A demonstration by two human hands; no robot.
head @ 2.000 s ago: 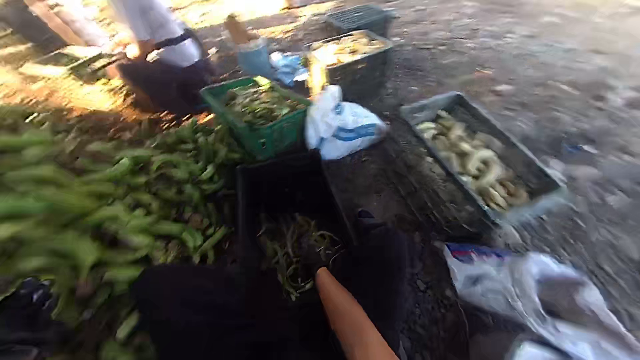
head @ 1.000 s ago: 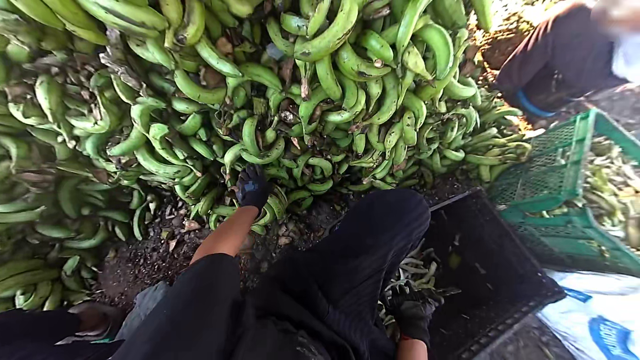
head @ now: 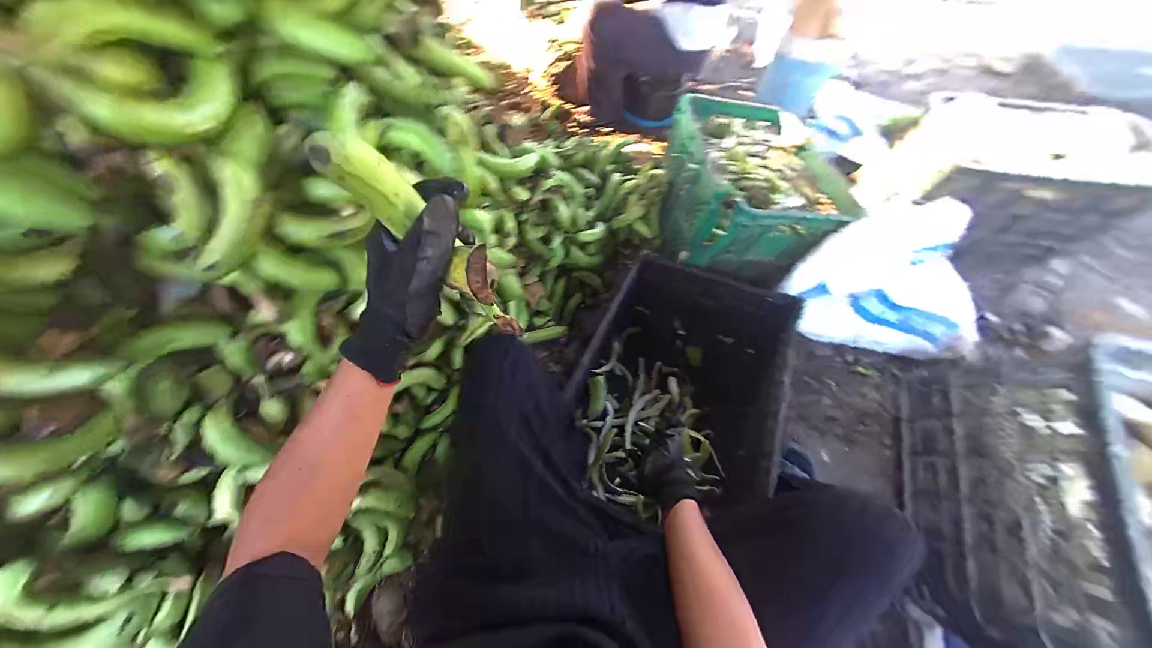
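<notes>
My left hand [head: 412,270], in a black glove, grips a green plantain [head: 373,184] above a large heap of green plantains [head: 297,238]. The plantain's dark stem end points down toward my knee. My right hand [head: 668,472], also gloved in black, is low inside a black plastic crate [head: 720,346], among a pile of green and pale peel strips [head: 634,418]. Its fingers are partly hidden and dark against the peels, so whether it holds anything cannot be told.
Beyond the black crate stand a green plastic crate [head: 711,229] of peels and a white and blue plastic sack [head: 886,288]. A grey crate [head: 1111,432] with pale contents is at the right edge. Another person [head: 634,63] is at the top.
My left hand was down at the heap's edge one second ago; now it is raised with a plantain in it. The right hand stays in the black crate. The view has swung to the right.
</notes>
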